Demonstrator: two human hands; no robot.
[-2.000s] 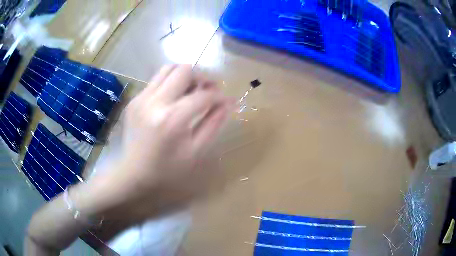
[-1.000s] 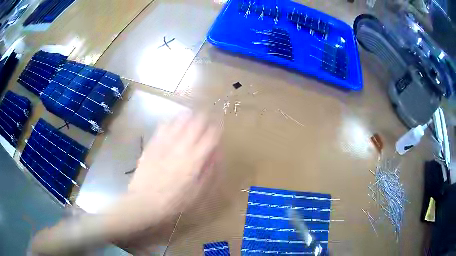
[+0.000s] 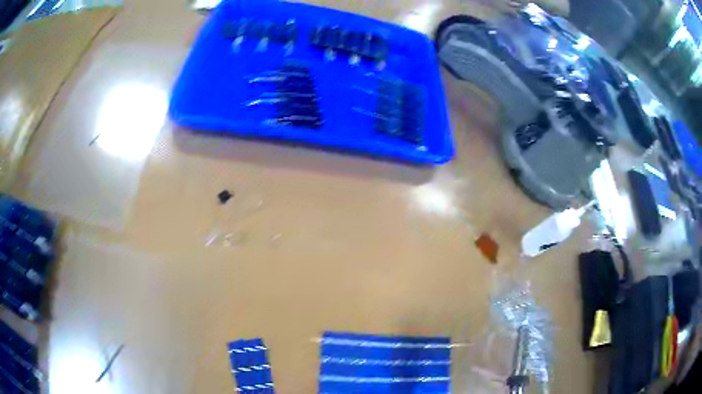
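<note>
The blue solar cell block (image 3: 385, 369) lies at the bottom centre, cut off by the picture's edge, with short ribbon ends sticking out. A narrow cut cell strip (image 3: 252, 368) lies apart to its left. The silvery barrel of the soldering iron (image 3: 520, 355) stands over the pile of cut ribbon (image 3: 543, 327) at the lower right; its handle is cut off below. My left hand is out of the picture. My right hand is out of the picture too, so what holds the iron is hidden.
A blue tray (image 3: 308, 140) with dark strips is at the top. A grey machine (image 3: 550, 154), white flux bottle (image 3: 550, 232), orange-brown piece (image 3: 486, 247), black iron stand (image 3: 596, 296) and red-yellow handles (image 3: 669, 346) are right. Dark cell stacks (image 3: 23, 258) are left. A tiny dark fragment (image 3: 225, 196) lies left of centre.
The view has swung right. My left hand has gone from the picture. The iron has moved from over the block to over the ribbon pile. More of the narrow strip shows.
</note>
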